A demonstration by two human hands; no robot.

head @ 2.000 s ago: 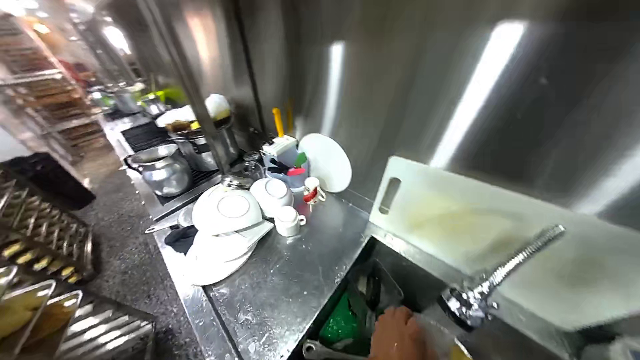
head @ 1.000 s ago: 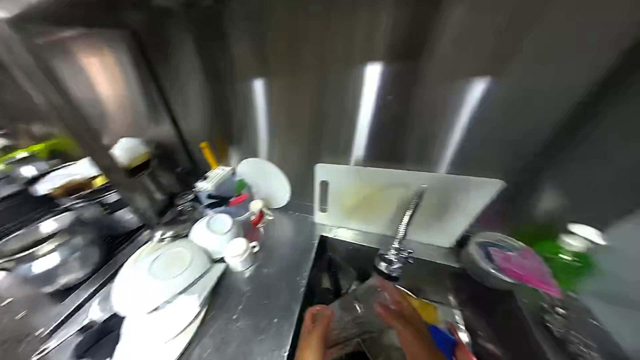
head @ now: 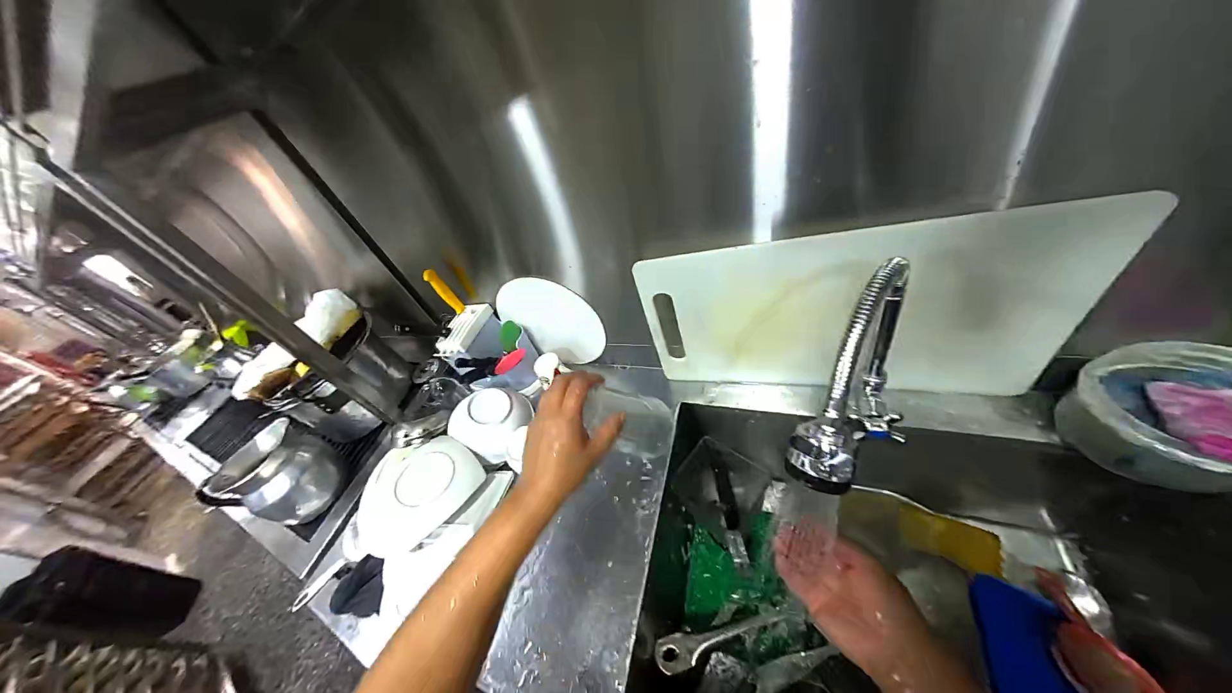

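My left hand (head: 563, 433) reaches over the steel counter and grips a clear plastic container (head: 630, 422), lying at the counter's back beside the sink. Just left of the hand stand white bowls (head: 491, 423) and stacked white plates (head: 421, 486). My right hand (head: 837, 577) is palm up with fingers extended, holding nothing, under water running from the spray faucet (head: 821, 452). Below, the sink (head: 685, 433) holds a green item (head: 714, 577), a knife (head: 729, 515), a metal utensil (head: 688, 651) and other wet pieces. A blue cloth or sponge (head: 1015, 635) is right of my right hand.
A white cutting board (head: 924, 318) leans on the steel wall behind the sink. At the right is a tub (head: 1145, 423) with a pink cloth. Farther left are a white round plate (head: 551, 320), a utensil holder (head: 469, 330) and a metal pot (head: 279, 476).
Both hands were over the sink a second ago, around a clear item. My left hand has moved left to the counter; my right hand is now under running water.
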